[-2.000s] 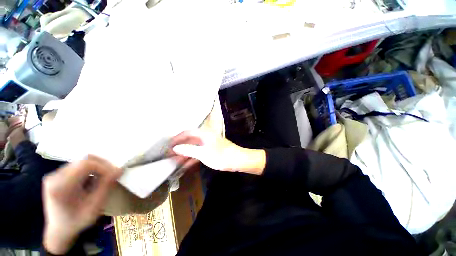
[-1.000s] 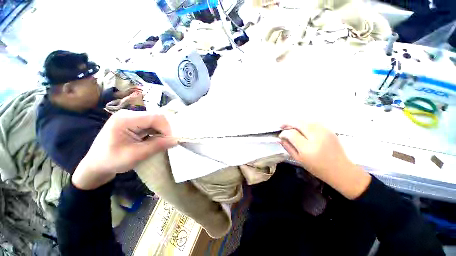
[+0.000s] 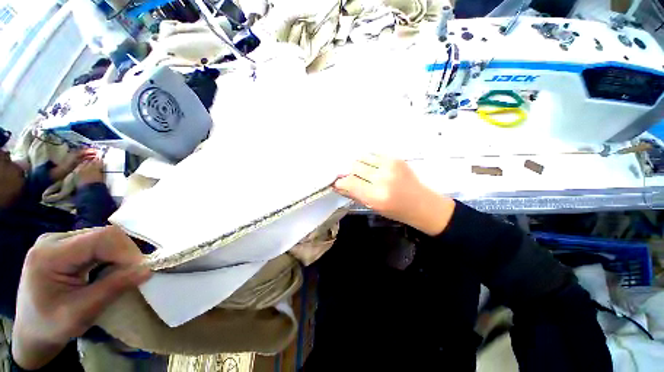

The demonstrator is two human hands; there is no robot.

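Observation:
A garment piece (image 3: 240, 156), bright white inside and tan outside, lies over the table edge and hangs down toward my lap. My left hand (image 3: 80, 290) pinches one end of its raised tan seam edge at the lower left. My right hand (image 3: 389, 192) pinches the same edge near the middle, so the seam (image 3: 244, 227) runs taut and slanting between them. A white flap and tan folds hang below it. Scissors with green and yellow loops (image 3: 502, 116) lie by the sewing machine, their blades not clearly visible.
A white JACK sewing machine (image 3: 553, 80) stands at the right back. Two brown tabs (image 3: 486, 171) lie near the table's front edge. Another machine (image 3: 164, 112) and a person's hands (image 3: 89, 171) are at the left. Tan cloth is heaped behind. A blue crate (image 3: 593, 254) is below right.
The view has swung back toward the right from the left neighbour. My left hand is lower, the seam is now slanted and opened to show its tan ridge. Both hands keep their hold.

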